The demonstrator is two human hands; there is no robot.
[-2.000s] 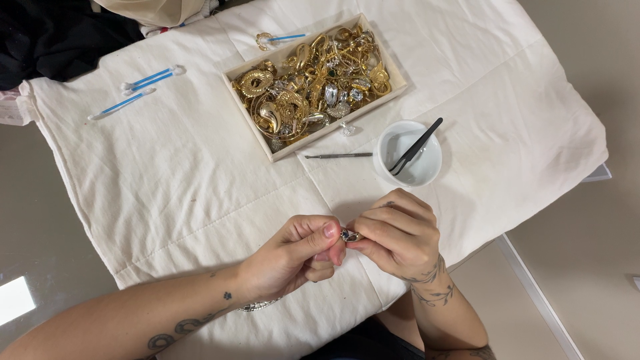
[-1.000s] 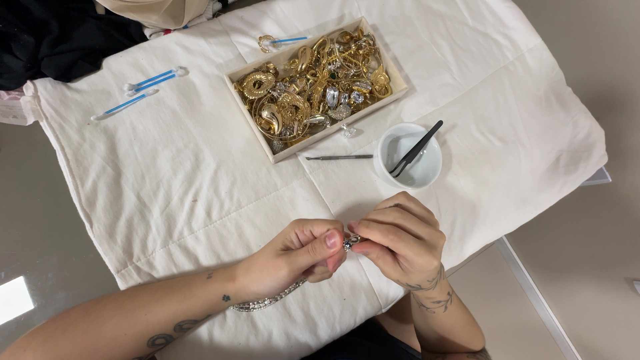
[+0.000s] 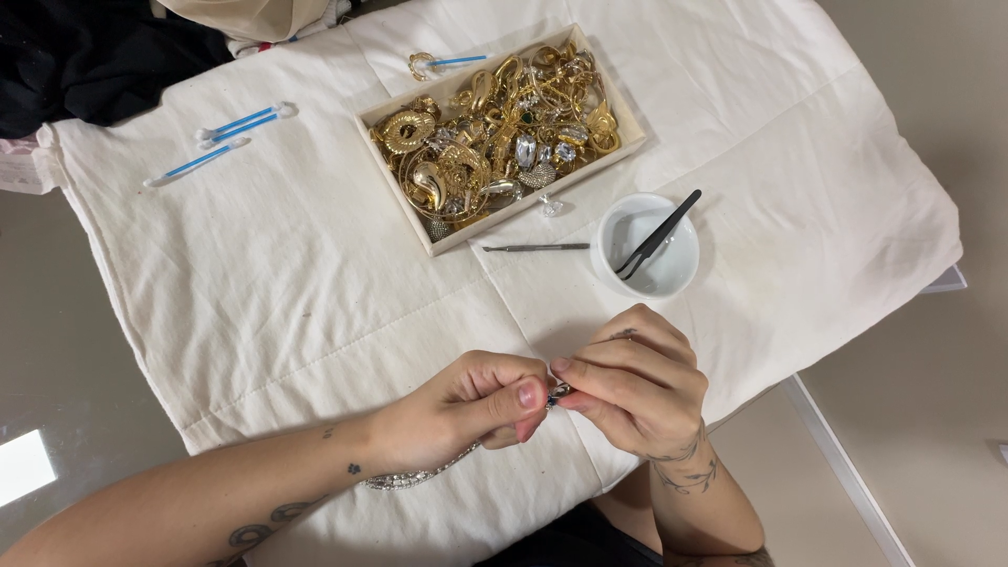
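Note:
Between my fingertips is a small silver-coloured jewelry piece with a dark stone; its full shape is hidden. My left hand grips one side of it with thumb and curled fingers. Thumb and fingers of my right hand pinch the other side. A silver-coloured chain with sparkling links lies on the cloth, partly under my left forearm. Beyond my hands, a pale tray holds a heap of gold-coloured and stone-set jewelry. Black tweezers lean in a white bowl.
A thin metal tool lies left of the bowl. Near the tray's front edge sits a clear stone piece. Blue-stemmed cotton swabs lie at left, another beside a gold-coloured ring-shaped piece. White cloth covers the table.
The piece between my fingertips has turned a little, and my fingers have shifted around it. More of the silver-coloured chain shows below my left wrist than two seconds ago.

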